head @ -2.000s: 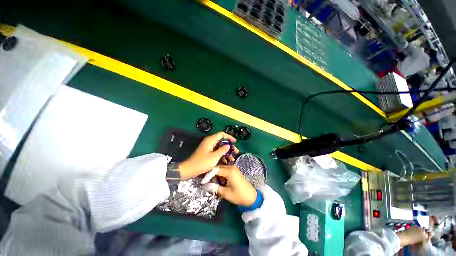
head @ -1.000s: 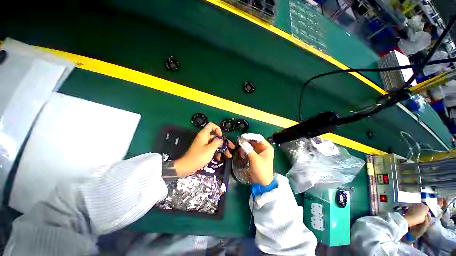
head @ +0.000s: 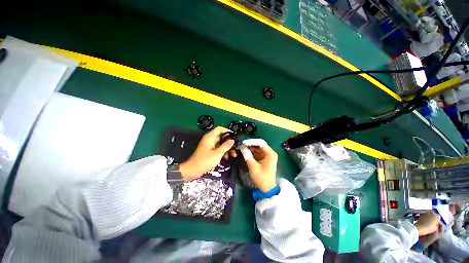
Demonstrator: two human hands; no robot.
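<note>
My left hand holds a round black unit in its fingertips above the black tray's upper right corner. My right hand, with white-covered fingers and a blue wrist band, touches the unit's right side with thumb and finger pinched together. Anything tiny between those fingertips is too small to tell. A heap of silver metal pieces lies in the shallow black tray. The round speckled dish is mostly hidden behind my right hand. Several black units lie beside the yellow line.
A black power screwdriver hangs on a cable above a crumpled clear bag. A teal box bears a black unit. White sheets lie left. Two units are on the conveyor. Another person's hands are at far right.
My right hand went from the left hand to over the dish, then back left to the held unit. The two units on the conveyor have shifted right.
</note>
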